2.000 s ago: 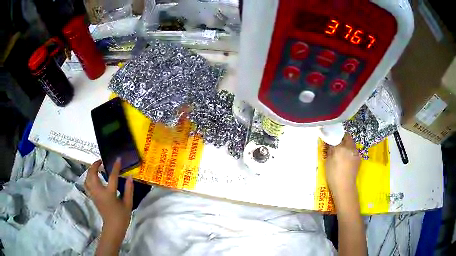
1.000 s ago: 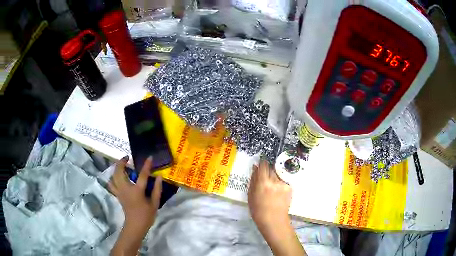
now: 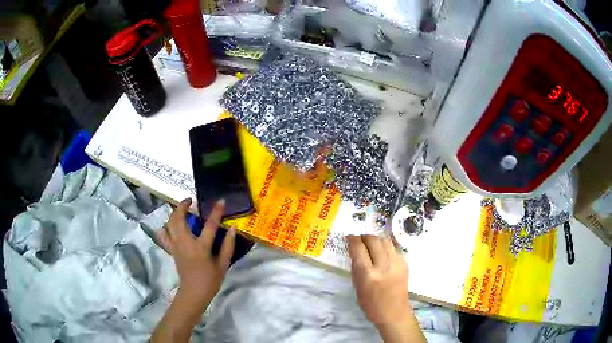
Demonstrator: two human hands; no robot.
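The black smartphone lies on the left part of the white table, a green patch lit on its screen. My left hand is open, fingers spread, with a fingertip at the phone's lower edge. My right hand rests at the table's front edge, left of the lower die. Its fingers are together, tips down on the table; whether it holds a small part cannot be told. A few loose snap parts lie just beyond its fingertips. The snap press shows 3767 in red.
A big heap of silver snap parts lies left of the press, a smaller heap right of it. Behind the phone stand a black bottle and a red bottle. Pale cloth fills the left side. A black stick lies far right.
My right hand has moved from the right-hand snap heap leftward to beside the lower die. My left hand stays by the phone. The view has shifted, and the count is unchanged.
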